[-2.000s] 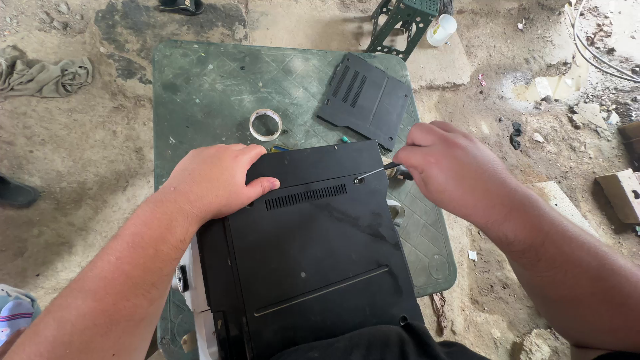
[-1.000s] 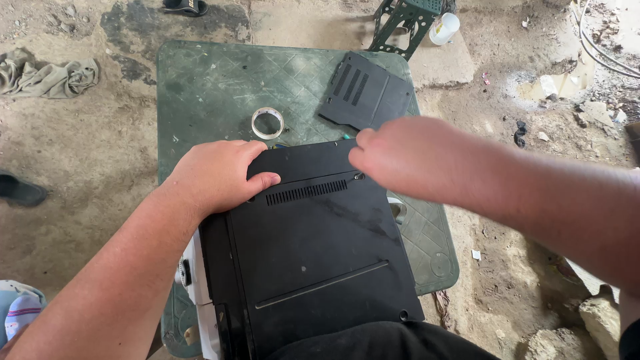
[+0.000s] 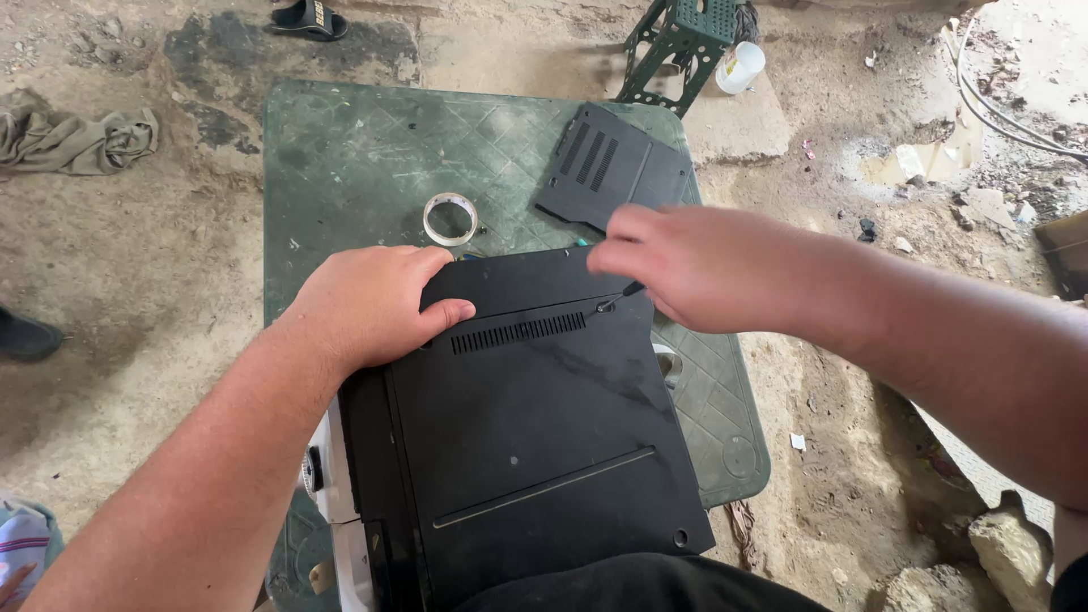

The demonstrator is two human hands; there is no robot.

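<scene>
A black laptop [image 3: 544, 408] lies with its underside up across the near part of the table and against my lap. My left hand [image 3: 374, 302] rests on its far left corner, thumb on the base and fingers over the edge. In my right hand [image 3: 671, 263] is a thin screwdriver [image 3: 625, 294]; its tip sits at a screw recess beside the vent slots near the far right corner. Most of the handle is hidden by the fingers. Beyond the hands, a detached black slotted cover panel [image 3: 616, 166] lies on the table.
The green plastic table [image 3: 357, 170] carries a roll of tape [image 3: 450, 219] just past the laptop. A green plastic stool [image 3: 680, 51] and a white cup [image 3: 740, 67] stand behind it. A slipper [image 3: 310, 20], a crumpled cloth [image 3: 76, 134] and rubble [image 3: 1007, 544] lie on the ground.
My right hand was first lower and to the right, then rose over the laptop's far right corner. The screwdriver tip stays around the same screw recess where visible. My left hand has kept its place.
</scene>
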